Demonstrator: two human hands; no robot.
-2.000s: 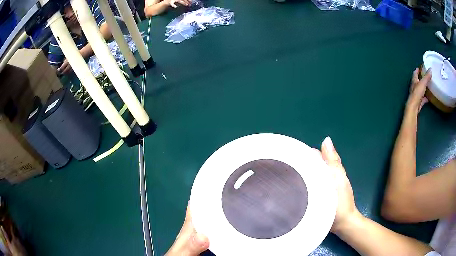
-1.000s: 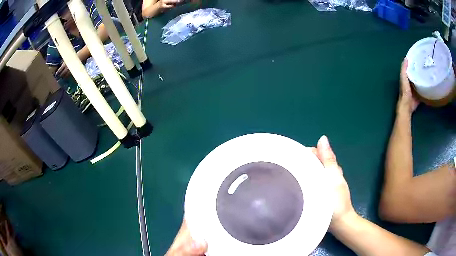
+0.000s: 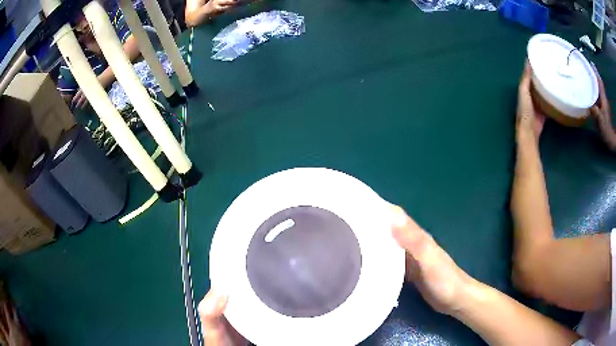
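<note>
A round white diffuser unit (image 3: 229, 236) faces me at the bottom middle. A dark grey-brown disc (image 3: 304, 270) is set in its top, with a small white oblong mark near the disc's upper left edge. My right hand (image 3: 435, 267) holds the unit's right side, fingers partly hidden behind it. My left hand (image 3: 217, 323) grips its lower left edge and is cut off by the bottom of the picture. The underside of the unit is hidden.
At the right, another person's hands hold a white unit (image 3: 564, 74) with a yellow-brown lower part. Cream padded tubes (image 3: 138, 101), grey cylinders (image 3: 91, 176) and cardboard boxes (image 3: 30, 203) stand left. Clear plastic bags (image 3: 260, 34) and a blue bin (image 3: 525, 12) lie at the back.
The unit and both my hands have moved left and slightly up, with my right hand lower on its side. The other person's white unit has moved left and up, and a second hand now shows on it.
</note>
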